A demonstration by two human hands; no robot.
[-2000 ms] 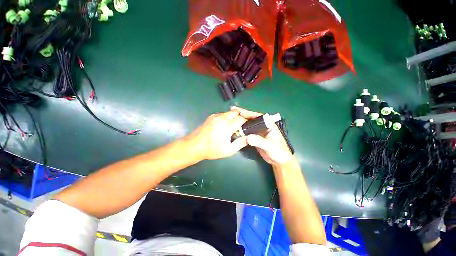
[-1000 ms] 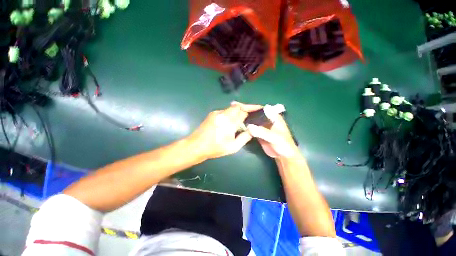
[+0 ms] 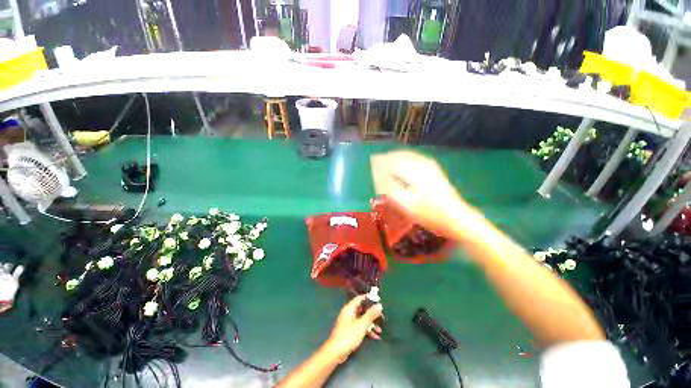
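Note:
My left hand (image 3: pixel 353 326) holds a black unit (image 3: pixel 370 301) with a white end pointing up, just below the open mouth of the left red bag (image 3: pixel 345 239). Black housings (image 3: pixel 356 267) show in that mouth. My right hand (image 3: pixel 409 182) is raised and blurred above the right red bag (image 3: pixel 394 227), covering part of it; whether it holds anything cannot be told. A coiled black cable (image 3: pixel 436 330) lies on the green bench to the right of my left hand.
A tangled pile of units (image 3: pixel 201 261) with pale ends and black cables lies left. Dark cables (image 3: pixel 644 303) and a few pale ends lie right. A white fan (image 3: pixel 36 176) stands far left, beyond a black coil (image 3: pixel 139 176). A white shelf (image 3: pixel 227 70) crosses the back.
The view has tilted up, showing the shelf and far bench. My right hand has left the unit and moved up and forward over the bags. My left hand still holds the unit.

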